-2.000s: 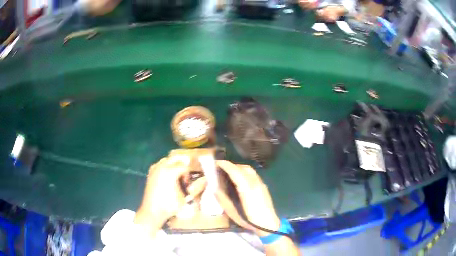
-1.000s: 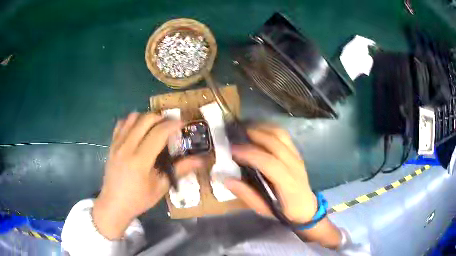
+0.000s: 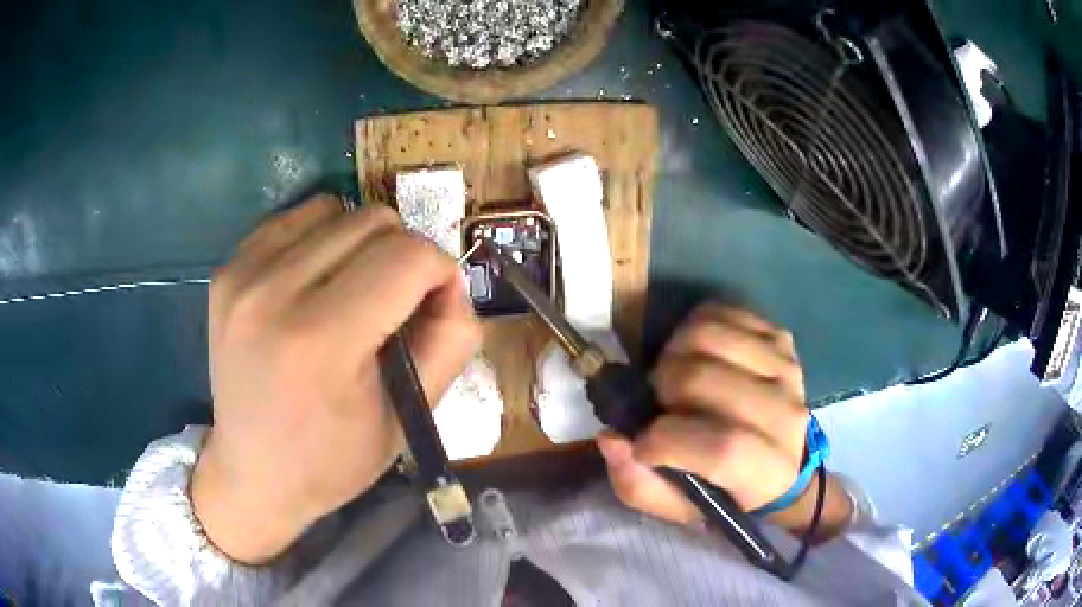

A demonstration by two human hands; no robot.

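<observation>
A smartwatch housing [image 3: 510,263] with a copper-coloured rim lies open on the brown work board [image 3: 504,131], between white padding strips [image 3: 584,237]. My right hand [image 3: 724,415] holds the soldering iron [image 3: 623,397] by its black handle; its metal tip reaches into the upper left of the housing. My left hand [image 3: 338,368] holds dark tweezers [image 3: 421,427], back end towards me. The prongs are hidden by my fingers. A thin silvery line, solder wire or a prong, runs from my left fingers to near the iron's tip.
The tip cleaner [image 3: 492,77], a round brown bowl of silvery bits, stands just beyond the board. A black fan [image 3: 819,154] with a ring grille stands at the right. Solder wire [image 3: 107,288] crosses the green mat from the left. White paper [image 3: 978,81] lies behind the fan.
The view has moved closer over the board. The iron's tip has moved from beside the bowl into the housing. My left fingers have come off the housing's left edge.
</observation>
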